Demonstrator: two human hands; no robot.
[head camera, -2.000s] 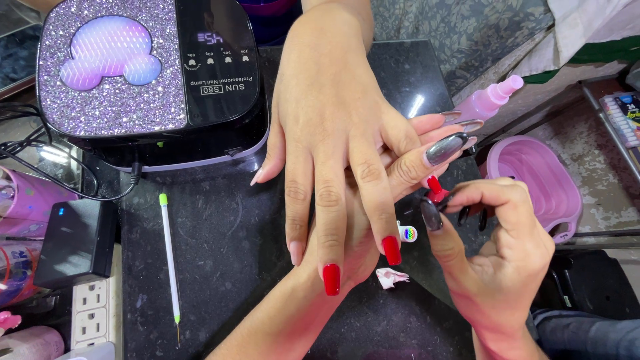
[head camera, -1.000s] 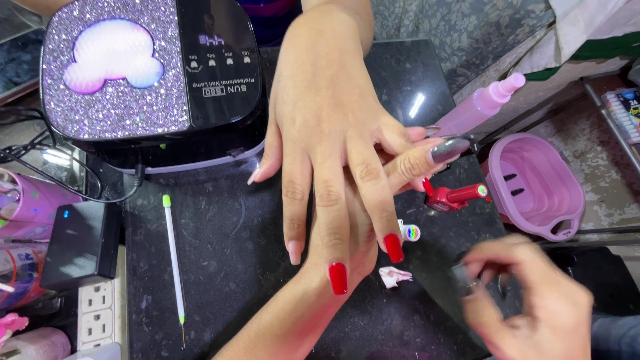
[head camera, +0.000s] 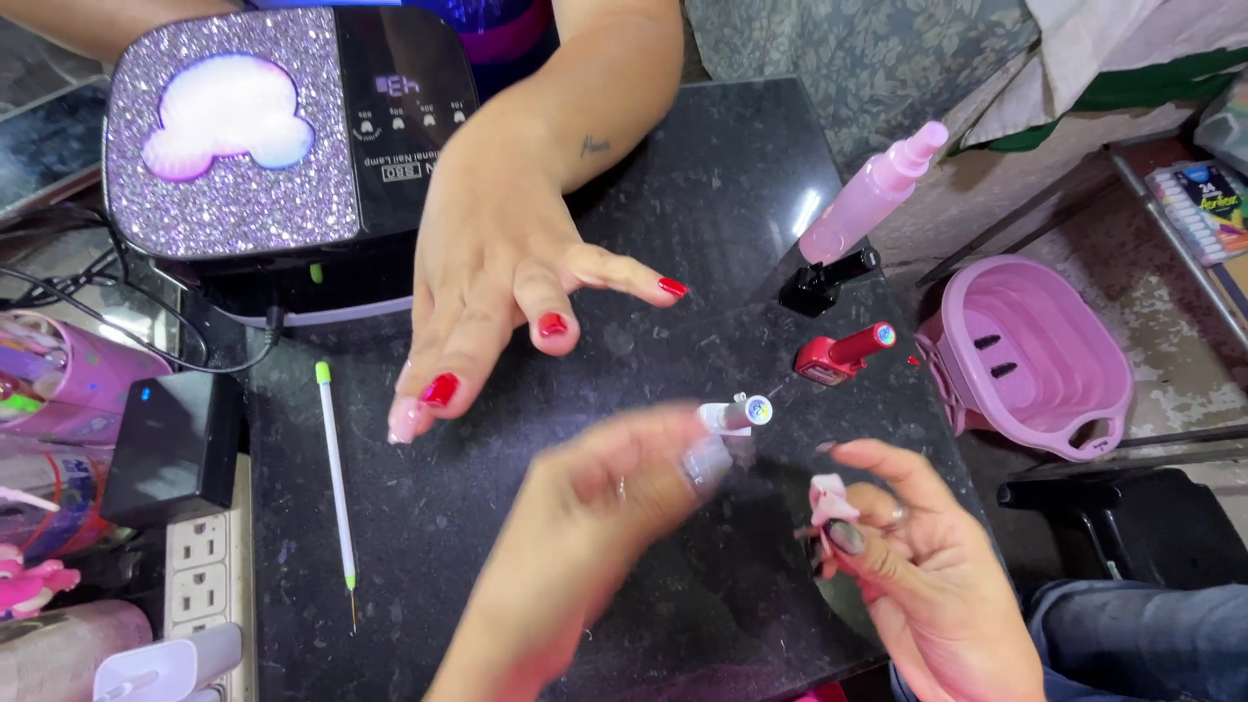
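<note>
Pinched between the thumb and fingers of my right hand (head camera: 916, 556) is a crumpled pinkish-white piece of tissue or wipe (head camera: 832, 499). My left hand (head camera: 624, 487), blurred, is raised over the table; its fingertips overlap the white-and-grey bottle (head camera: 741, 415), and whether they touch it or hold anything cannot be told. Another person's hand (head camera: 507, 234), with glossy red nails and one pale nail, is spread at the front of the nail lamp (head camera: 234, 136). A red nail polish bottle (head camera: 840, 355) and a black bottle (head camera: 827, 283) stand at the right side of the table.
A pink spray bottle (head camera: 873, 195) stands behind the black bottle. On the left are a thin white-and-green nail art brush (head camera: 336, 478), a black box (head camera: 175, 448), a power strip (head camera: 198, 575) and cables. A pink basin (head camera: 1038, 351) sits beyond the dark table's right edge.
My left hand has come out from under the other person's hand, whose fingers now point differently. My right hand has picked up the crumpled piece from the table. The red bottle stands closed.
</note>
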